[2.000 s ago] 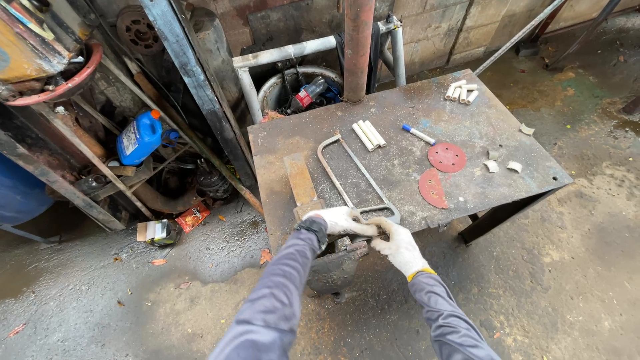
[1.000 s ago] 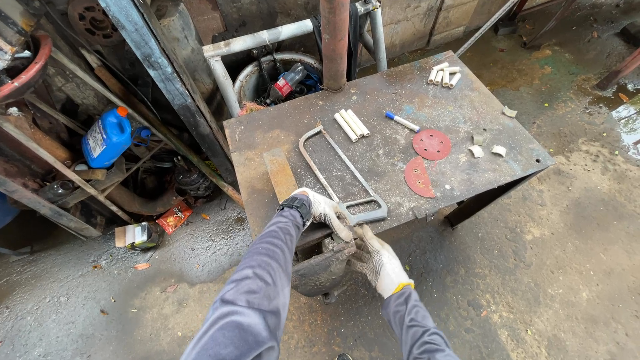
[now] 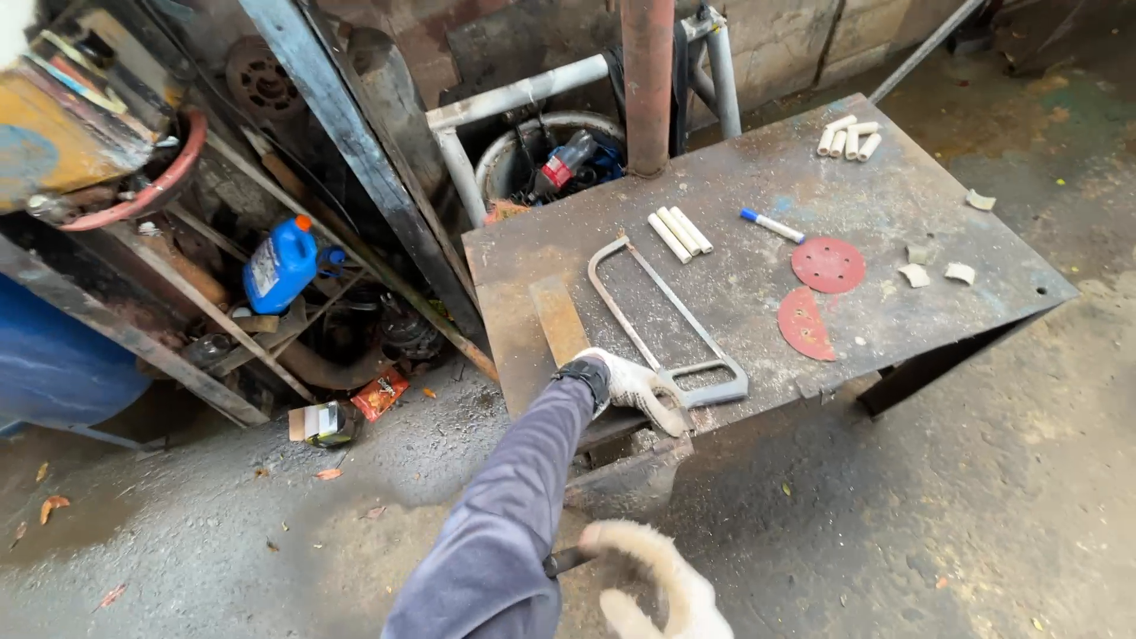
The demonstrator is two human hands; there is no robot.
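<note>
My left hand (image 3: 635,390), in a whitish work glove, rests at the table's front edge beside the hacksaw frame (image 3: 701,324); its fingertips reach the bench vise (image 3: 630,479), and whatever lies under them is hidden. Lower down, my right hand (image 3: 661,581), gloved and blurred, has its fingers apart near the end of a dark vise handle (image 3: 568,561). On the metal table (image 3: 737,186) lie three white plastic tubes (image 3: 680,234), a blue-capped marker (image 3: 772,226), a round red sanding disc (image 3: 828,264), a cut sanding disc (image 3: 805,326) and a rusty flat bar (image 3: 559,319).
Several short white tubes (image 3: 848,139) and curved shards (image 3: 959,272) lie on the table's right part. A red-brown post (image 3: 647,89) stands at its back edge. Left are a metal rack (image 3: 355,151), a blue jug (image 3: 280,266) and a small box (image 3: 324,424) on the floor.
My right hand has moved away from my left hand and down, below the vise. My left hand stays at the vise by the table edge.
</note>
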